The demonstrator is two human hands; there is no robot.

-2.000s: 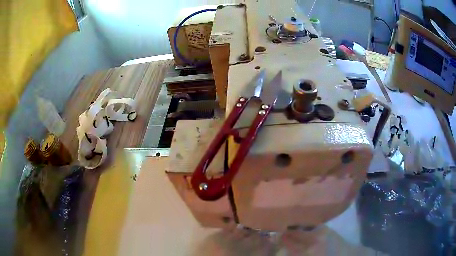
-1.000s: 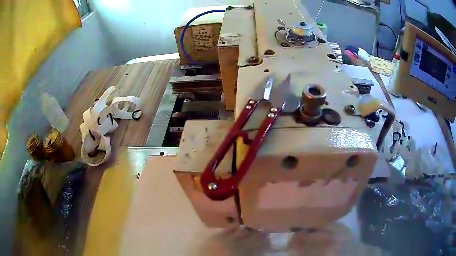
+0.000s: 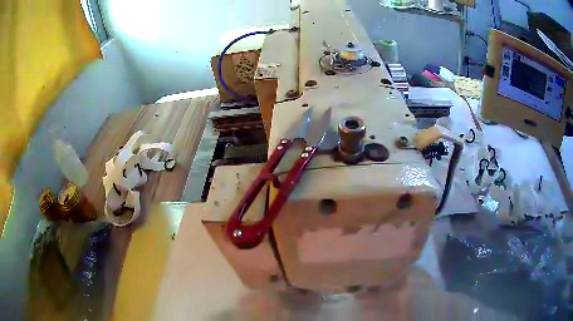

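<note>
The large cream sewing machine head (image 3: 352, 232) fills the centre. Red-handled thread snips (image 3: 267, 191) lie on top of it, silver blades pointing away, with no hand on them. At the bottom edge, just below the head, blurred skin-toned shapes show, apparently my left hand (image 3: 273, 306) and my right hand (image 3: 392, 298). Both are cut off by the picture's edge and partly hidden by the head. Their fingers and anything held cannot be made out. The work clamp area is hidden.
White bands with black pieces (image 3: 129, 175) lie heaped on the wood-grain table at left; more bands (image 3: 496, 178) lie at right. Two amber-brown spools (image 3: 75, 204) and a translucent bottle (image 3: 70, 162) stand at left. A shiny plastic bag (image 3: 496, 257) is right front; a control panel (image 3: 531, 84) stands right rear.
The camera view has shifted, so the machine head and snips sit further left in the picture. The snips stay in place on the head. The skin-toned blurs at the bottom have changed shape slightly.
</note>
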